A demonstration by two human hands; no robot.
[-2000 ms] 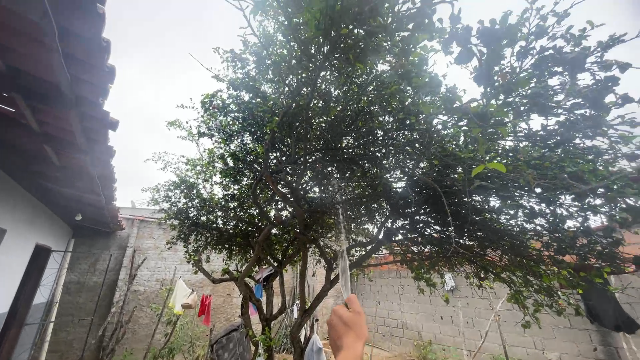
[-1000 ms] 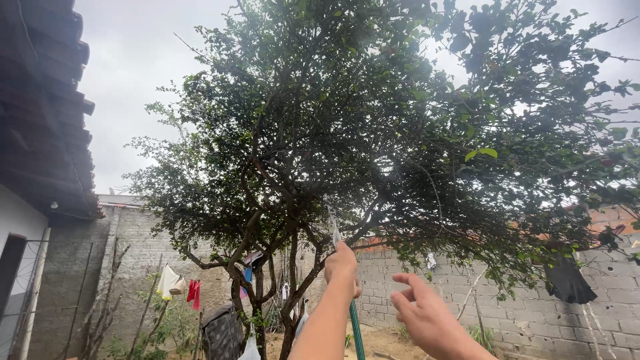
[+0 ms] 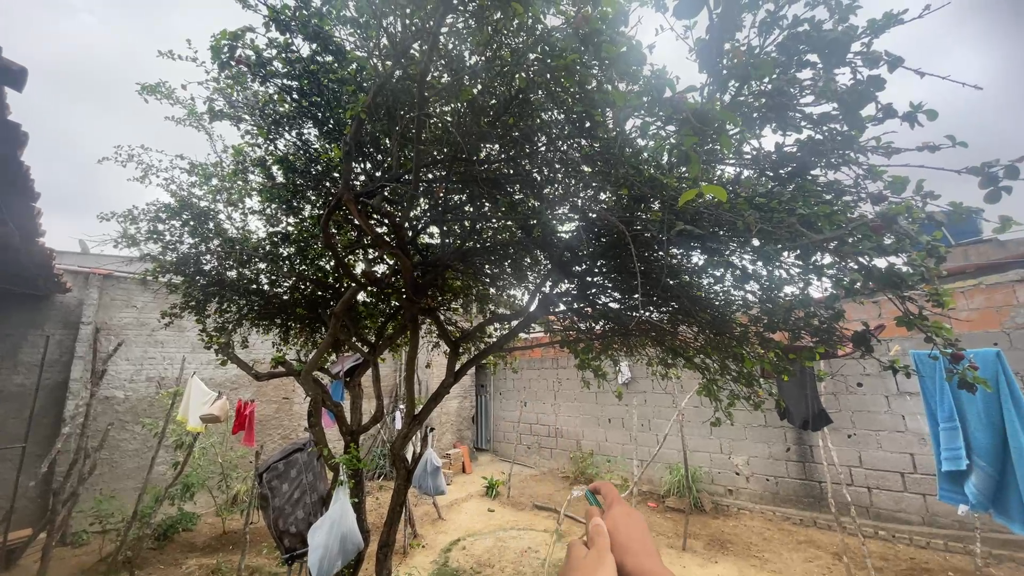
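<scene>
At the bottom centre, a green garden hose (image 3: 593,498) shows its striped end above my hands, with clear water spilling from it to the left and down. My right hand (image 3: 628,532) is closed around the hose just behind its mouth. Lower and to the left, my left hand (image 3: 589,552) presses against the right one, its fingers curled and thumb raised; it seems to grip the hose too, though that stretch is hidden. Beyond them stands a leafy tree (image 3: 408,320) with several trunks.
A grey patterned bag (image 3: 292,500) and plastic bags (image 3: 335,534) hang at the tree. Red cloth (image 3: 244,422), a dark garment (image 3: 802,396) and blue towels (image 3: 972,432) hang outdoors. Thin poles stand before the block wall (image 3: 760,448); sandy ground (image 3: 480,552) lies below the tree.
My right hand, apart with spread fingers a second ago, is now at the hose beside my left. Both hands are lower, and the water falls instead of spraying upward. The view has tilted down and right.
</scene>
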